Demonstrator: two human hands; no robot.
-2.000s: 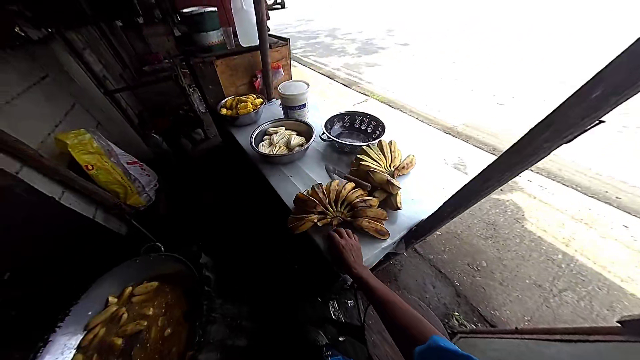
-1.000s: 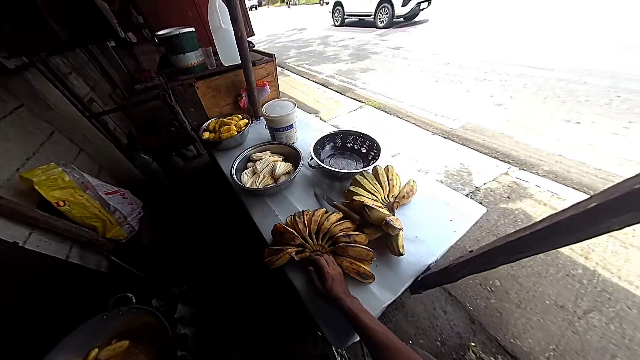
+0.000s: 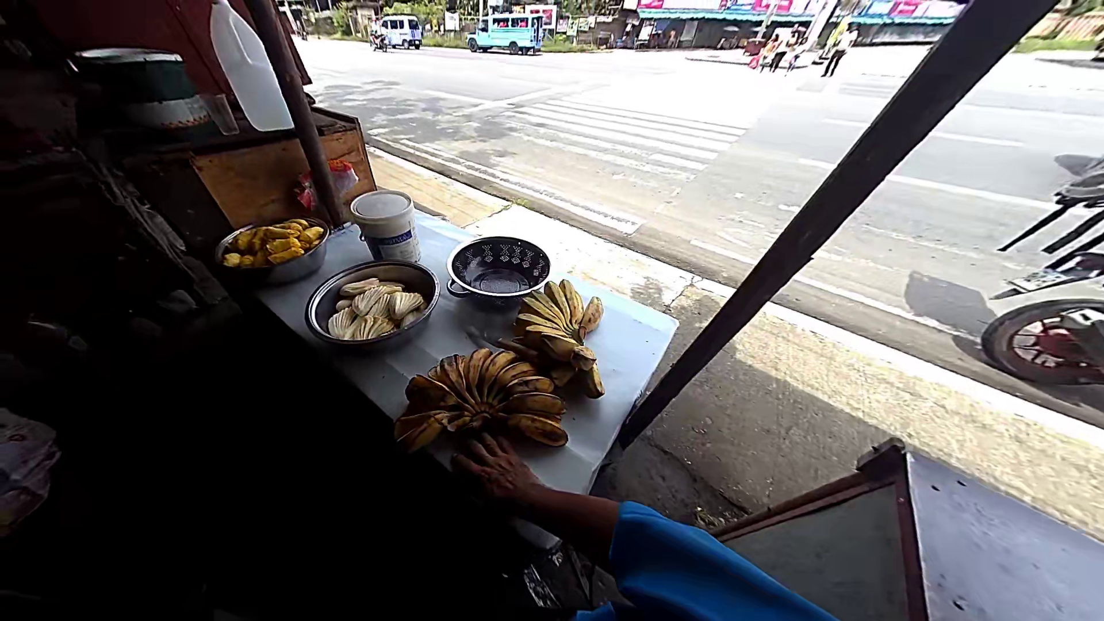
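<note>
My right hand (image 3: pixel 494 467), in a blue sleeve, lies palm down on the pale tabletop (image 3: pixel 638 332) against the near edge of a bunch of ripe bananas (image 3: pixel 483 398). Its fingers reach the bunch's underside, and whether they grip it cannot be told. A second banana bunch (image 3: pixel 561 332) lies just behind to the right. Between the bunches and the bowls is a knife (image 3: pixel 477 336), partly hidden. A metal bowl of peeled, sliced bananas (image 3: pixel 375 310) stands to the left, with an empty dark colander (image 3: pixel 498 267) beside it. My left hand is out of view.
Behind the bowls stand a white lidded bucket (image 3: pixel 385 226) and a bowl of yellow pieces (image 3: pixel 274 245). A dark slanted post (image 3: pixel 828 216) rises at the table's right corner. A plastic jug (image 3: pixel 250 69) stands at the back left. A motorcycle wheel (image 3: pixel 1048 341) shows at the right.
The view has swung up toward the road, and the frying pan at lower left has left it. My right hand remains at the near banana bunch.
</note>
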